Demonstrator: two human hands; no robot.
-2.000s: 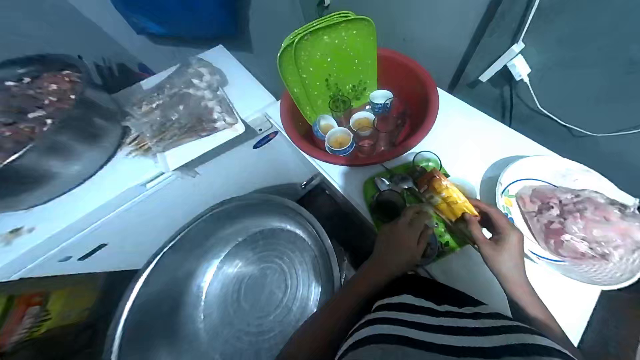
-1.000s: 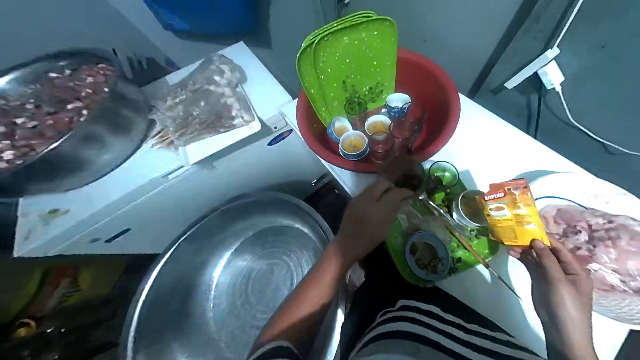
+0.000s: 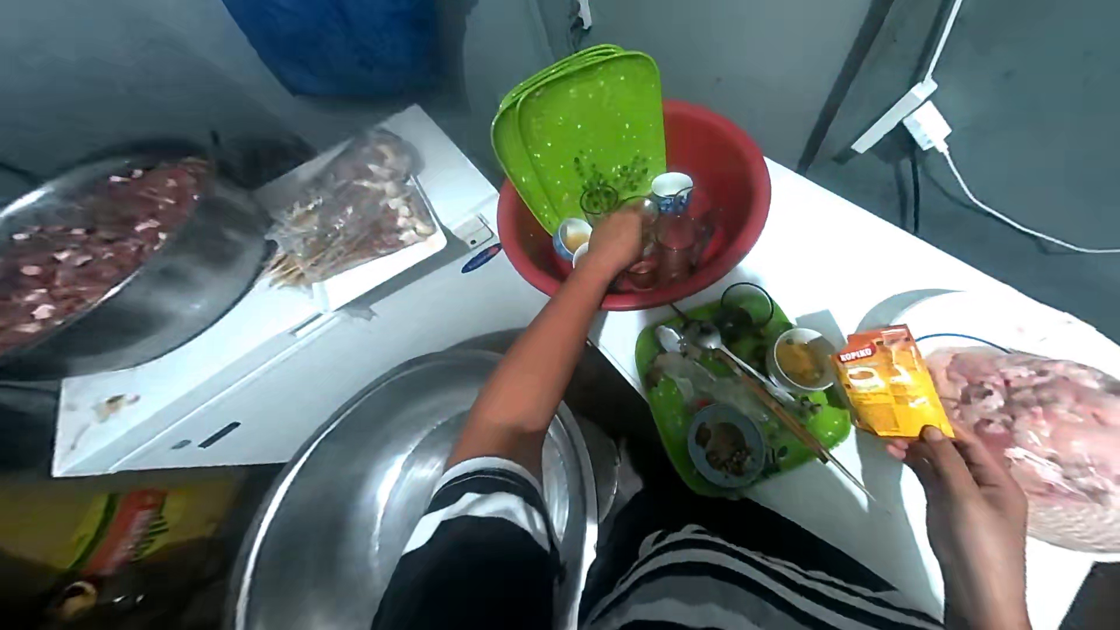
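My left hand (image 3: 618,238) reaches into the red plastic basin (image 3: 751,188), its fingers around a clear glass (image 3: 646,210). Beside it in the basin are blue-and-white cups (image 3: 672,187), other glasses and upright green speckled trays (image 3: 586,131). My right hand (image 3: 962,472) pinches the lower edge of an orange-yellow Kopiko packet (image 3: 892,381) at the table's right part. A green tray (image 3: 682,455) between my hands holds a cup of brownish contents (image 3: 801,360), a small bowl with dark bits (image 3: 726,444), spoons, a glass (image 3: 745,306) and a thin stick (image 3: 787,420).
A large metal basin (image 3: 350,525) stands at the lower left. Farther left are a metal bowl of cut meat (image 3: 201,271) and bagged skewers (image 3: 350,210) on a white freezer lid. Bagged raw meat (image 3: 1032,420) lies at the right. A power strip (image 3: 894,115) hangs by the wall.
My left hand has moved from beside the green tray into the red basin with a glass. The packet, earlier close to both hands over the green tray, is now held out to the right by my right hand.
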